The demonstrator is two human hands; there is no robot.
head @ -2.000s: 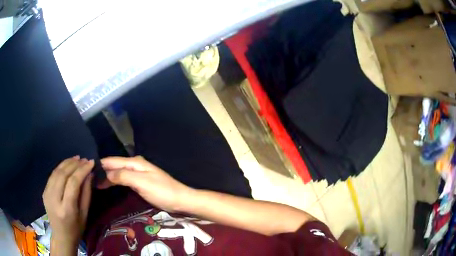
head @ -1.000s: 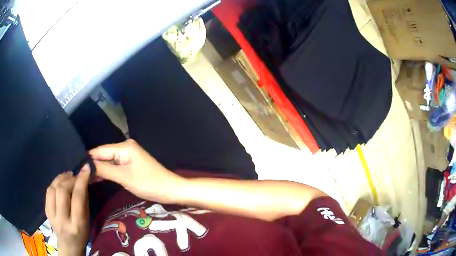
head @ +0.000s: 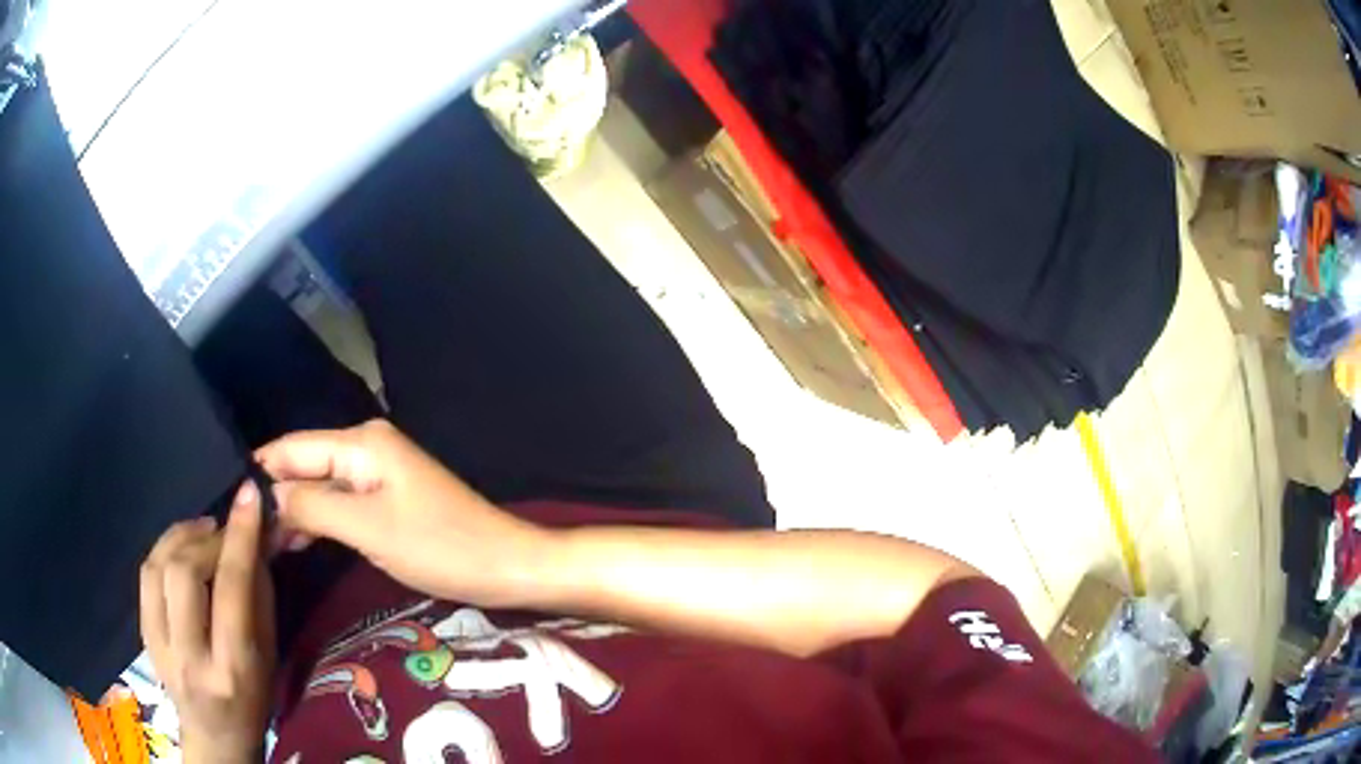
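A black cut panel [head: 105, 403] hangs over the table's front edge at the left, down to my lap. My left hand [head: 209, 605] and my right hand [head: 351, 485] meet at its right edge, low over my lap. Both hands pinch a narrow doubled strip of the black cloth between the fingertips. The fold itself is small and partly hidden by the fingers.
The white table [head: 299, 105] has a ruler strip [head: 209, 276] along its front edge. A stack of black panels [head: 1015, 224] lies on a red support [head: 806, 224] at right. A pale yellow bundle [head: 545, 108] is below the table. Cartons [head: 1246, 75] and colourful material stand far right.
The view has shifted, so the table and stack sit higher in the picture. My fingertips have come closer together at the panel's edge, and the pinched strip has turned.
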